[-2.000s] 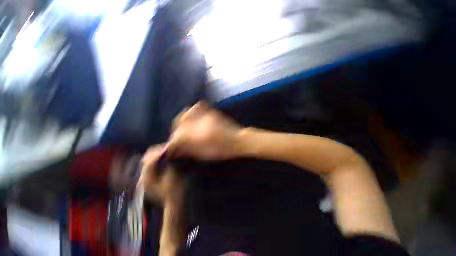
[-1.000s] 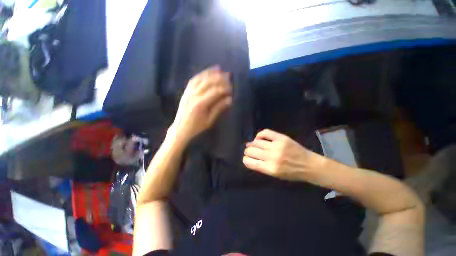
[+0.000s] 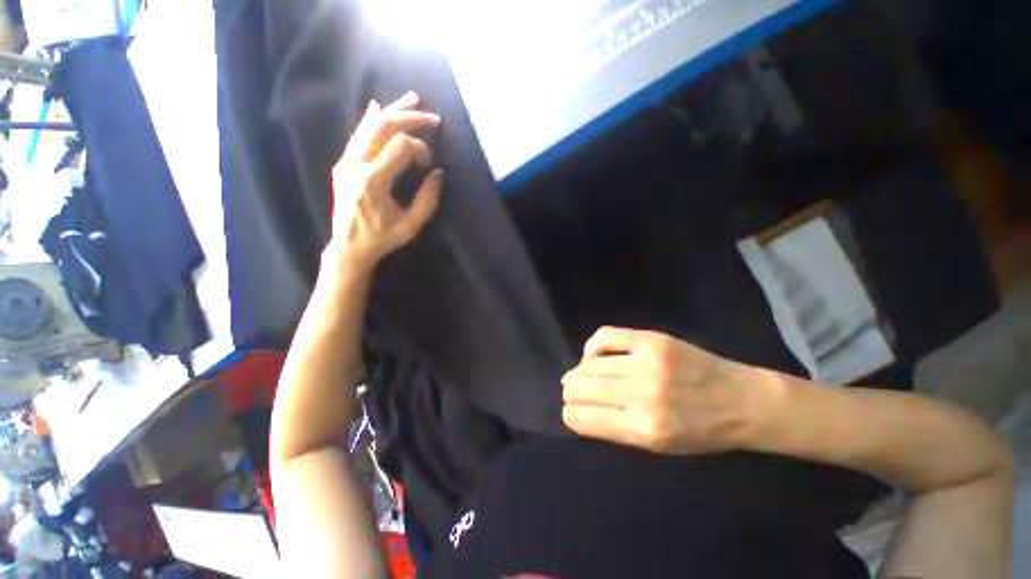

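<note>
The long black garment panel (image 3: pixel 452 266) runs from the table near the lamp glare down to the wearer's lap. My left hand (image 3: pixel 390 187) lies over the panel, palm down, fingers apart and loosely bent. My right hand (image 3: pixel 650 390) is curled at the panel's lower right edge, above the lap. Its fingertips are hidden, so I cannot tell whether it pinches the cloth. Strong lamp glare hides the top of the panel; no needle shows.
The white table (image 3: pixel 543 102) has a blue front edge and printed ruler marks. Navy cloth (image 3: pixel 124 204) hangs at left. Red basket parts (image 3: pixel 254 379) show at lower left. A pale sheet with a brown edge (image 3: pixel 820 300) lies right, below the table.
The blur has cleared and the view has turned. My left hand has moved up and left in view, over the panel. My right hand stays curled near the lap, beside the panel's edge.
</note>
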